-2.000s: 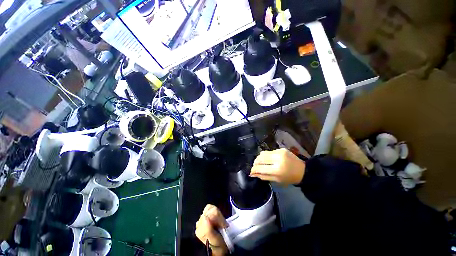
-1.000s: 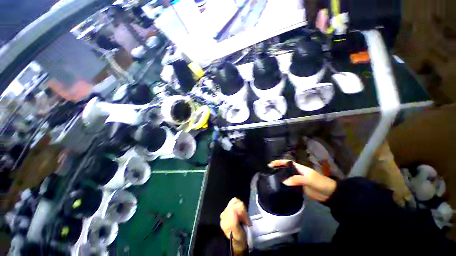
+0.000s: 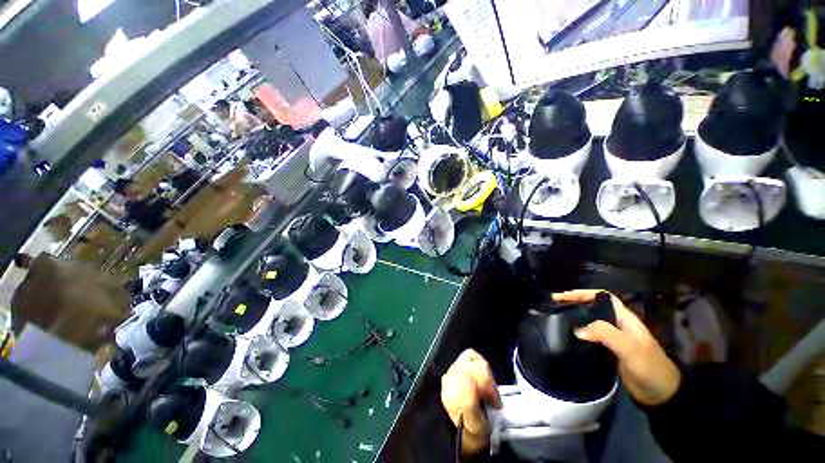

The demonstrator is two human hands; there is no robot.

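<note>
A dome camera (image 3: 568, 362) with a white body and rounded black head is held over my lap, head pointing away from me. My left hand (image 3: 472, 398) grips its white bracket at the left side, and a thin black cable hangs below that hand. My right hand (image 3: 629, 344) is on the black head at its upper right, thumb on top and fingers curled around the far side. The underside of the camera is hidden.
Three dome cameras (image 3: 644, 136) stand below the monitor (image 3: 633, 45). More cameras (image 3: 294, 280) line the green mat (image 3: 362, 362) on the left, with loose black cables on it. A yellow tape roll (image 3: 476, 191) lies beside a cream ring (image 3: 445, 170). A person is in the background.
The view has swung left, showing more of the camera row and workshop. My right hand has moved from the tip of the black head to wrap its upper right side. My left hand stays on the bracket.
</note>
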